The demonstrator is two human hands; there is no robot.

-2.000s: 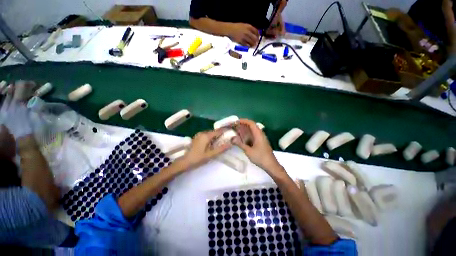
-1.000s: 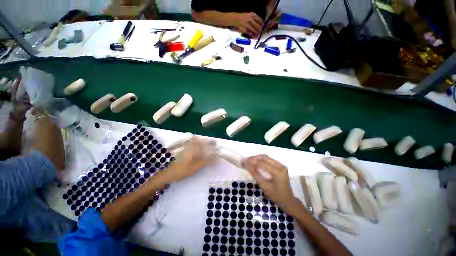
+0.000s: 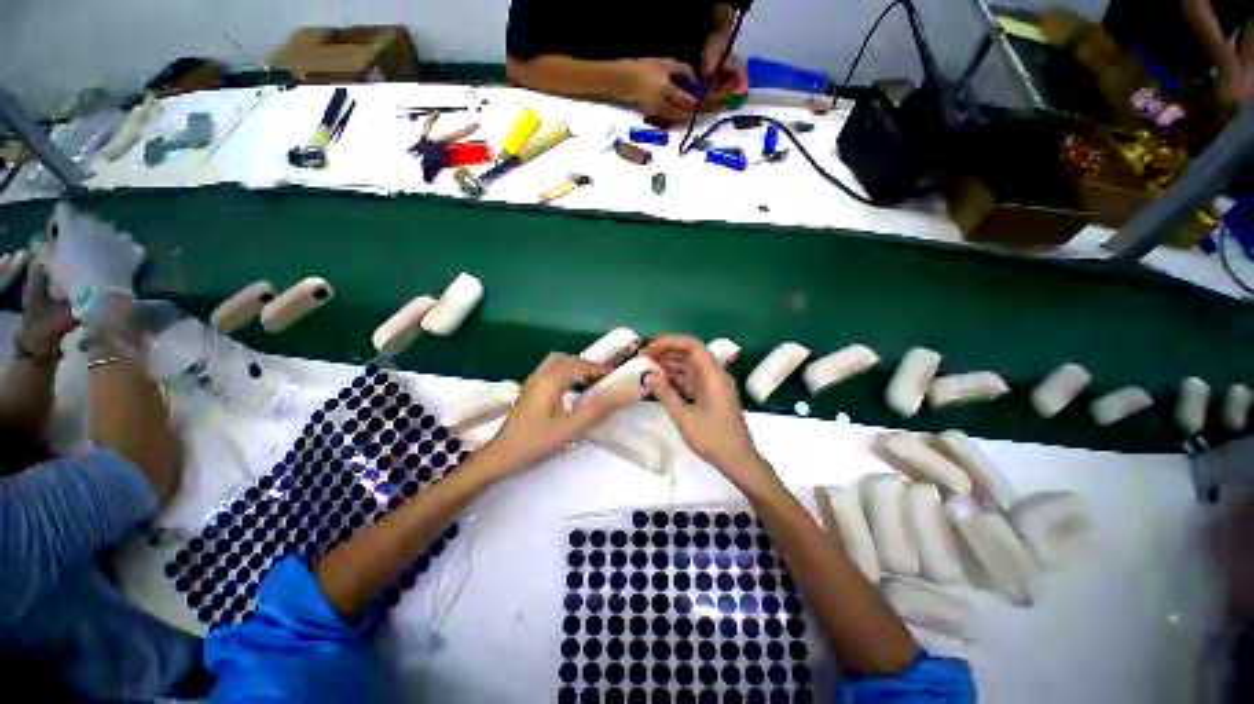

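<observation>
My left hand (image 3: 539,413) holds a cream plastic housing (image 3: 616,388) by its left end, above the near bench edge. My right hand (image 3: 704,400) has its fingers on the housing's right end, where a small dark round spot shows. The sheet of black adhesive pads (image 3: 674,605) lies flat in front of me, below my hands. A second sheet of black pads (image 3: 330,481) lies to the left, partly behind my left forearm. Further housings lie on the bench just below and beside my hands.
A green conveyor (image 3: 550,261) crosses the view with spaced housings. A pile of housings (image 3: 921,530) lies at right. A neighbour's hands (image 3: 103,310) hold white cloth at left. A person's hands (image 3: 674,91) work opposite, near tools, blue cylinders and cardboard boxes.
My hands have moved up and together from the bench, and now hold a housing between them. The housings on the conveyor have shifted left.
</observation>
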